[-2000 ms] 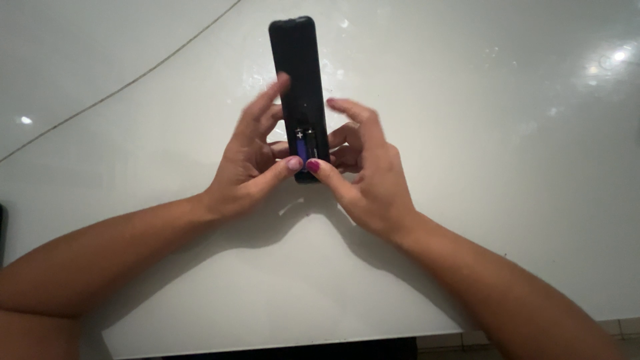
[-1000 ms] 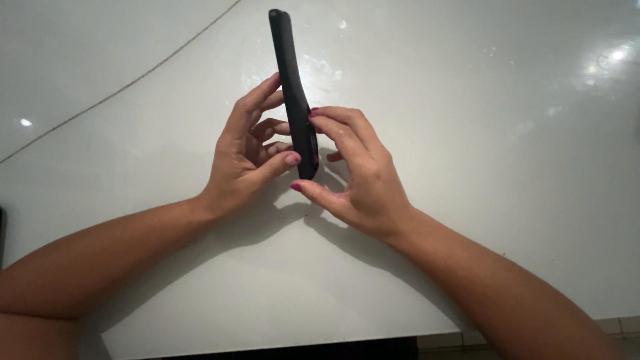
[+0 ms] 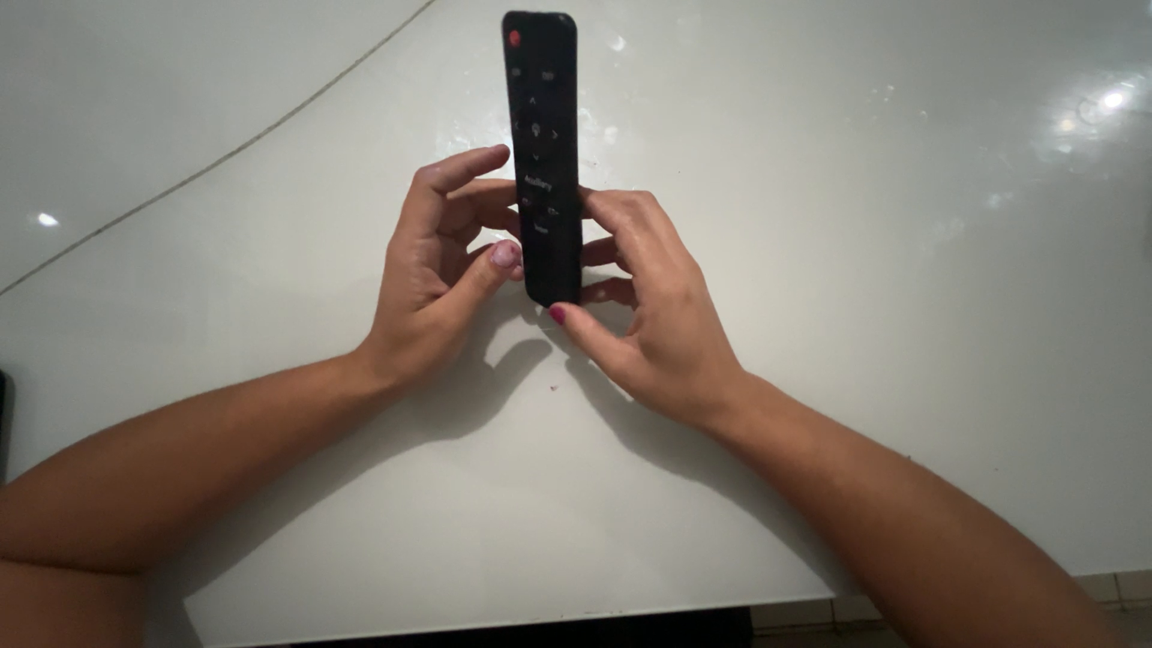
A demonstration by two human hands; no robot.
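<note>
A black remote control (image 3: 547, 162) stands lengthwise between my two hands, its button face toward the camera and a red button near the top left. My left hand (image 3: 450, 243) holds its left side, with the thumb at the lower left edge and some fingertips hidden behind it. On the other side, my right hand (image 3: 652, 297) grips the lower right part, its thumb at the bottom end and its fingers along the right edge and partly behind. The remote's back and its batteries are hidden from view.
Beneath the hands lies a glossy white tabletop (image 3: 900, 297), with its front edge near the bottom of the view. A thin dark line crosses its upper left. A dark object (image 3: 4, 414) shows at the far left edge. Floor tiles (image 3: 792, 614) appear below the table at the right.
The remote has turned over, from its back with batteries showing, through its narrow side, to its button face. Both hands have stayed around it, with the fingers shifting.
</note>
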